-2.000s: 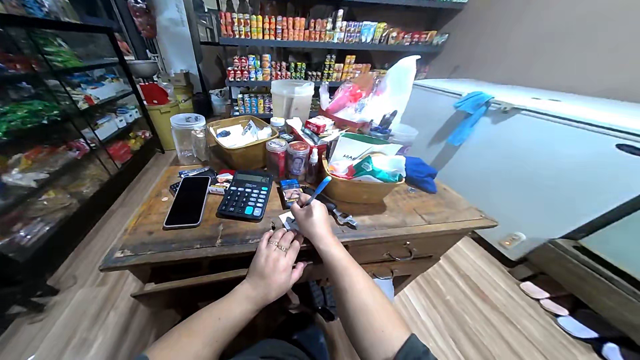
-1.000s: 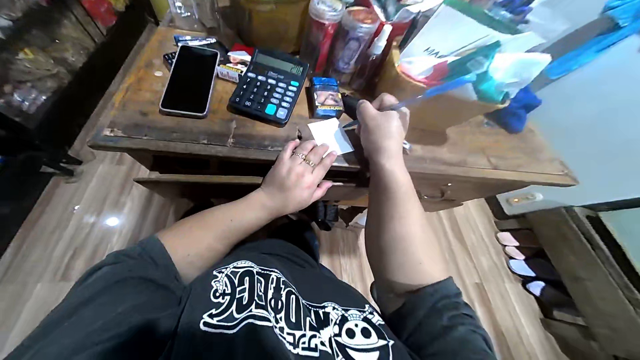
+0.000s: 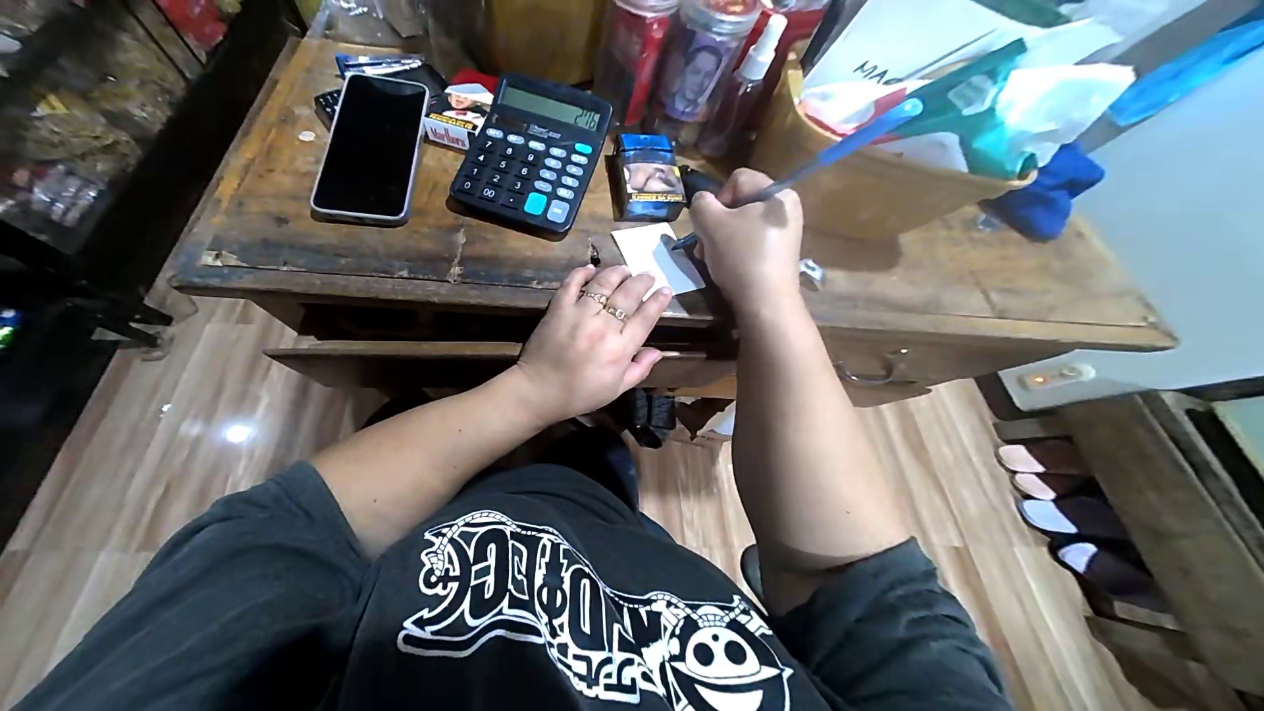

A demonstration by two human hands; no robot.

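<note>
My right hand (image 3: 748, 242) grips a blue pen (image 3: 829, 153), its tip down at a small white paper (image 3: 660, 255) near the desk's front edge. Over the paper's lower left part rest the fingers of my left hand (image 3: 597, 341), spread, with rings on them. Just behind the paper stands a blue cigarette pack (image 3: 649, 178). A black desk calculator (image 3: 533, 153) lies left of the pack, and farther left is a smartphone (image 3: 371, 148) with a dark screen. A second cigarette pack (image 3: 456, 117) sits between phone and calculator.
A tan basket (image 3: 879, 183) of papers and plastic stands behind my right hand, a blue cloth (image 3: 1047, 193) beside it. Jars (image 3: 637, 59) and a spray bottle (image 3: 746, 84) are at the back. A drawer (image 3: 425, 363) juts out below the wooden desktop (image 3: 494, 262). Slippers (image 3: 1071, 513) lie right.
The view has tilted down strongly since the earliest frame. Both hands stay at the paper, and the pen remains in my right hand.
</note>
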